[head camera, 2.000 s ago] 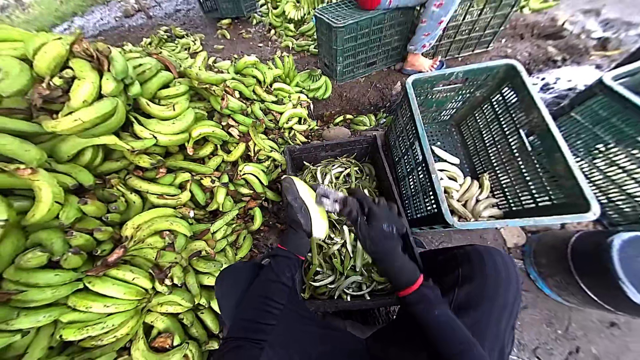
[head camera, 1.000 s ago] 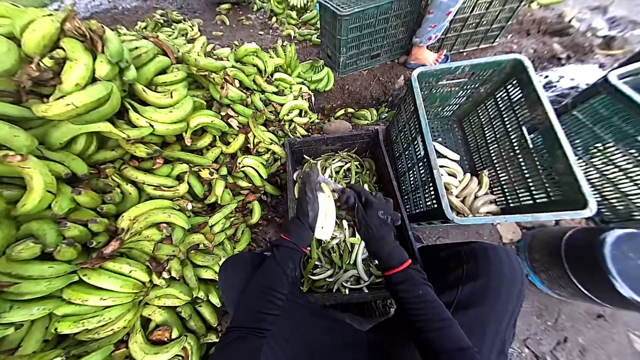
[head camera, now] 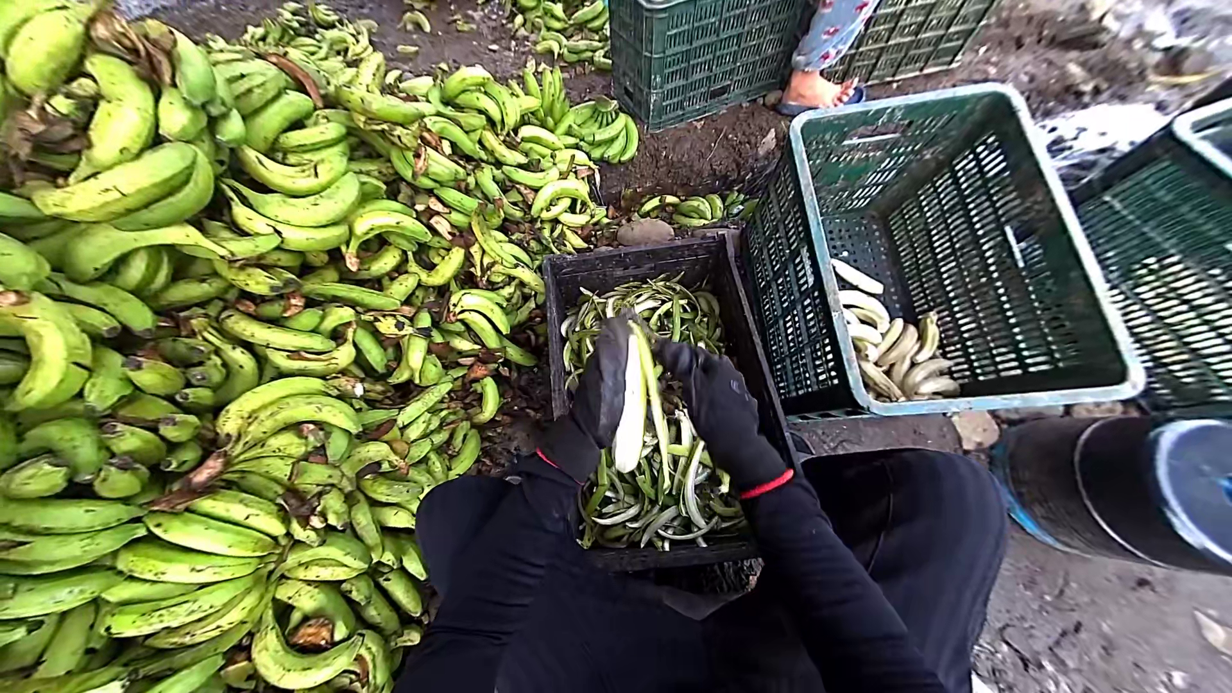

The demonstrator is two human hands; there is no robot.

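My left hand (head camera: 603, 380), in a black glove, is closed around a partly peeled green plantain (head camera: 630, 404) whose pale flesh faces up. A strip of green peel (head camera: 657, 409) hangs along its right side. My right hand (head camera: 710, 399), also gloved in black, is at the upper end of that strip with its fingers bent; whether a tool is in it cannot be told. Both hands are above a black plastic crate (head camera: 640, 258) holding many peel strips (head camera: 688, 481). Peeled plantains (head camera: 895, 356) lie in the near left corner of a green plastic crate (head camera: 982, 404) to the right.
A large heap of green plantains (head camera: 279, 414) fills the left side. Another green crate (head camera: 1169, 250) stands at the right edge, above a dark drum (head camera: 1088, 481). Beyond are further crates (head camera: 707, 58) and another person's foot (head camera: 818, 90). A stone (head camera: 645, 231) lies behind the black crate.
The plantain stays in my left hand. A strip of peel now hangs away from it beside my right hand. Two seconds ago a small blade-like tool showed at my right hand.
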